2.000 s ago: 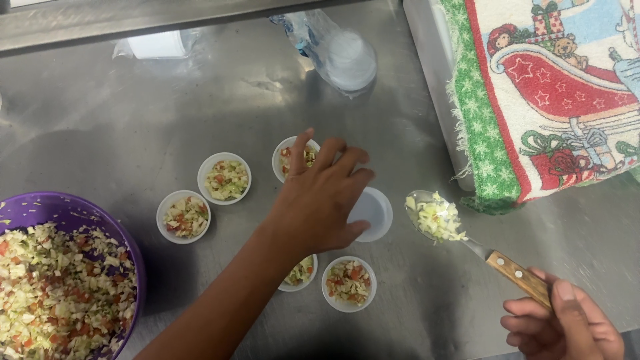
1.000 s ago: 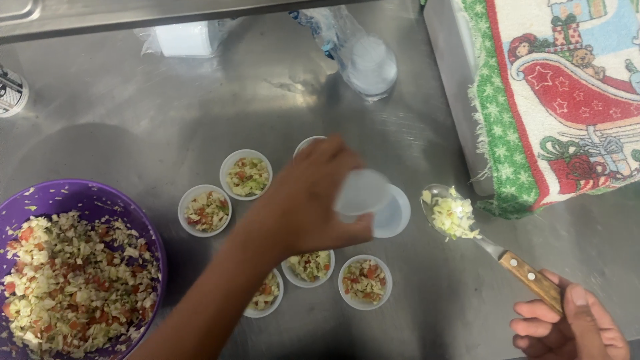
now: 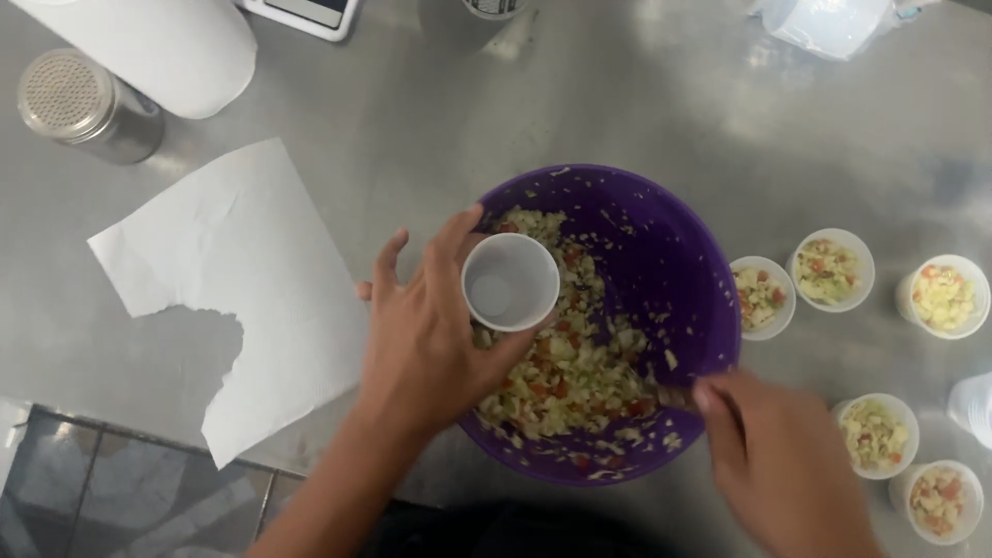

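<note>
My left hand [image 3: 434, 333] holds an empty white plastic cup [image 3: 510, 282] over the left side of a purple bowl [image 3: 666, 256]. Chopped cabbage and tomato salad [image 3: 573, 372] covers the bowl's left and lower parts. At the lower right rim, my right hand [image 3: 775, 449] grips a spoon by its handle [image 3: 676, 397]; the spoon's head is hidden in the salad. Several small white cups of the same salad stand to the right, among them one cup [image 3: 832, 270] near the bowl and another [image 3: 942, 296] farther right.
A torn paper sheet [image 3: 271, 287] lies left of the bowl on the steel table [image 3: 372, 101]. Behind it are a paper roll [image 3: 170, 46], a shaker with a perforated lid [image 3: 85, 105] and part of a white device [image 3: 310, 15]. Bagged cups [image 3: 829, 23] lie at the top right. Floor tiles show bottom left.
The view has swung left to the bowl. My left hand has lifted a cup away from the filled ones and brought it over the bowl. The spoon, earlier loaded beside the cups, is now in the salad.
</note>
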